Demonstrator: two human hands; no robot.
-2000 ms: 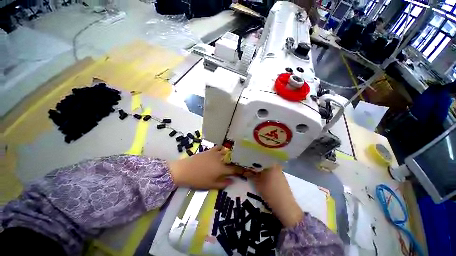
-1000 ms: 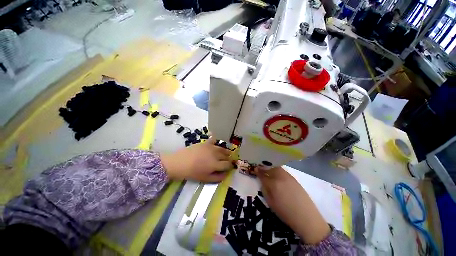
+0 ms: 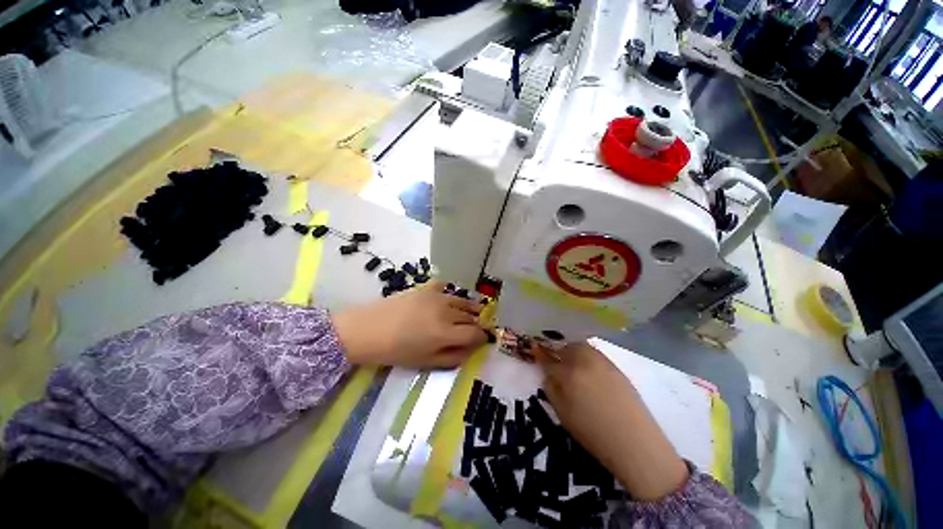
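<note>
The white sewing machine head (image 3: 595, 238) stands in front of me, with small metal parts at the needle area (image 3: 514, 343) under it. My left hand (image 3: 414, 328) is left of the needle, fingertips close to it; what it holds is too small to tell. My right hand (image 3: 600, 405) is just right of the needle, its fingertips partly under the head; any piece there is hidden. Unsewn black strips (image 3: 524, 446) lie loose on the white board (image 3: 659, 405) between my forearms. Sewn black tabs (image 3: 396, 277) joined by thread lie left of the machine.
A large heap of black tabs (image 3: 194, 219) lies farther left. A yellow tape roll (image 3: 825, 309), a blue cord (image 3: 846, 422) and a tilted grey screen (image 3: 914, 346) are on the right. Yellow tape strips (image 3: 307, 260) cross the table. Workstations and a person's dark shape are at the back right.
The view has shifted, so the machine shows farther right and larger than two seconds ago. Both hands stay at the needle; my right fingertips have drawn slightly apart from my left.
</note>
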